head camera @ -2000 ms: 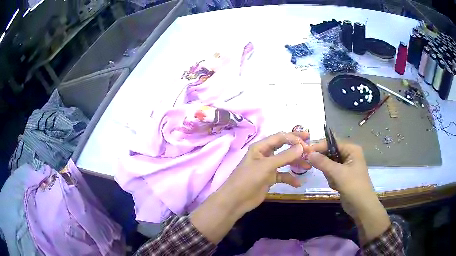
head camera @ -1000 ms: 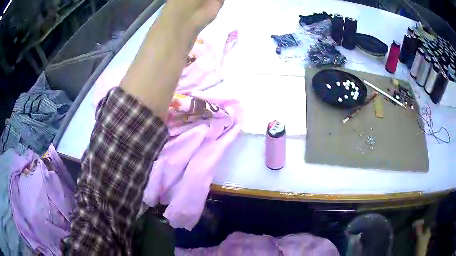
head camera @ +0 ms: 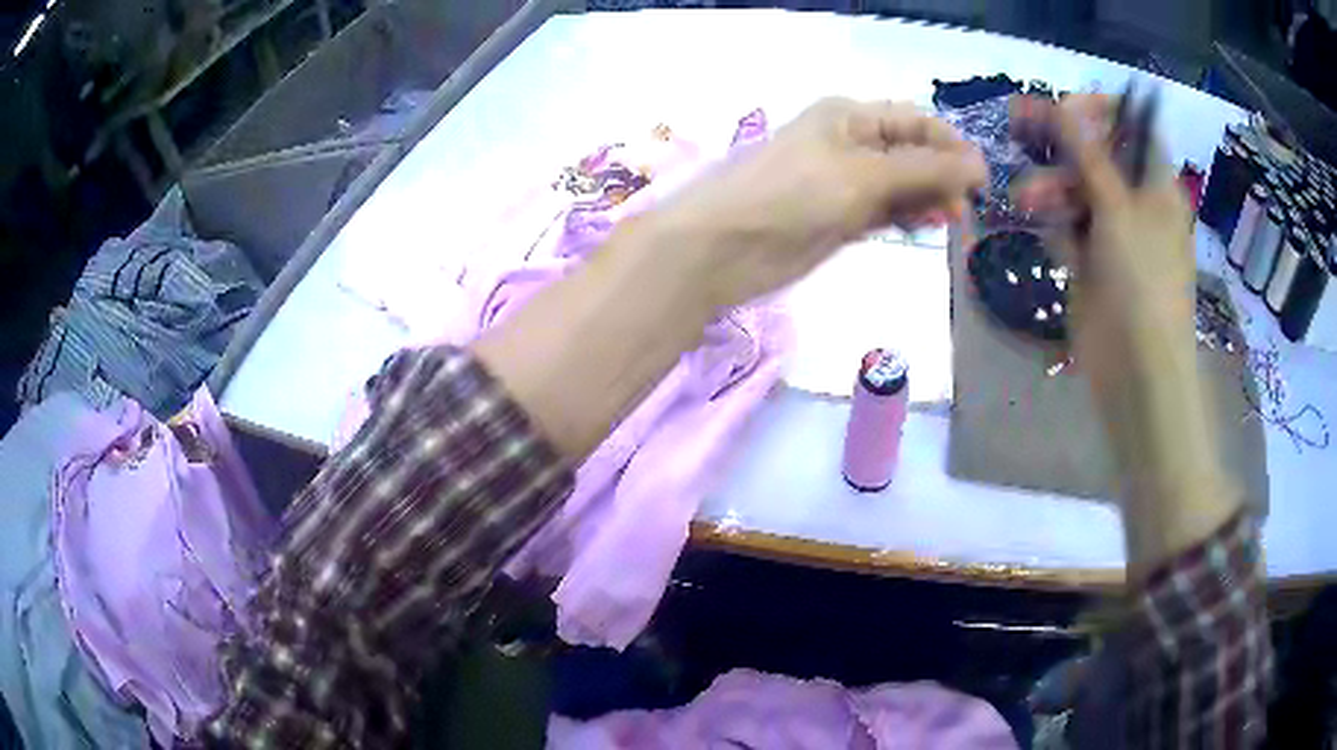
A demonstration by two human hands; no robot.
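Note:
My left hand (head camera: 865,169) is raised over the table with thumb and fingertips pinched together. Any thread or needle in them is too fine to see. My right hand (head camera: 1107,191) is raised and blurred to its right, with dark thread snips (head camera: 1136,129) held among the fingers; the fingertips of both hands are apart. A pink thread spool (head camera: 875,425) stands upright near the table's front edge, below my hands. A pink garment (head camera: 645,484) with a brown and orange motif (head camera: 604,179) lies on the table at left, partly behind my left arm.
A grey mat (head camera: 1026,418) with a black dish (head camera: 1012,279) of white bits lies at right, partly hidden by my right arm. Many spools (head camera: 1290,249) stand far right. Striped cloth (head camera: 154,301) and pink garments (head camera: 154,528) are piled at left. Pink cloth (head camera: 792,718) lies below the table edge.
Two seconds ago both hands were together at the spool; one second ago my left arm reached up and far left, with my right hand out of view. Now both hands are raised at upper right.

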